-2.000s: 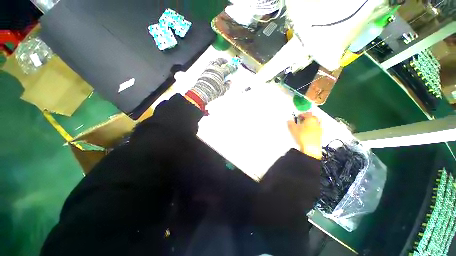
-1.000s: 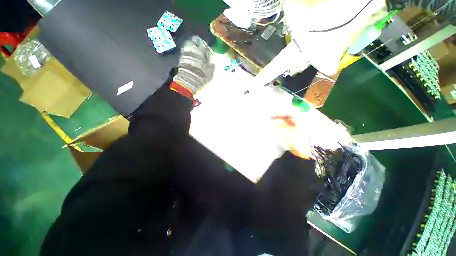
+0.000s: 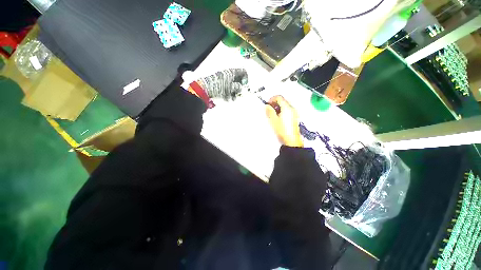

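Observation:
My left hand (image 3: 225, 84), in a grey striped glove with a red cuff, is over the bright white sheet (image 3: 237, 132). Its fingers are bent near the slim dark tip under the pale post; glare hides whether it holds anything. My bare right hand (image 3: 285, 122) is just right of it, fingers closed on the dark end of a black cable lead (image 3: 275, 107). More black leads (image 3: 358, 171) lie tangled in a clear plastic bag (image 3: 387, 192) at the right. A small blue-green circuit board (image 3: 247, 51) lies by the station base.
The brown-edged station base (image 3: 263, 32) and cream hood (image 3: 343, 34) stand behind the work. A black slab (image 3: 100, 47) at left bears spare boards (image 3: 169, 32). An open cardboard box (image 3: 113, 138) is at lower left. Rows of green boards (image 3: 461, 227) are at far right.
My left hand has come back right from the black slab's edge to the tip. My right hand has moved left and up from the cable pile with a black lead. Some leads now trail outside the bag.

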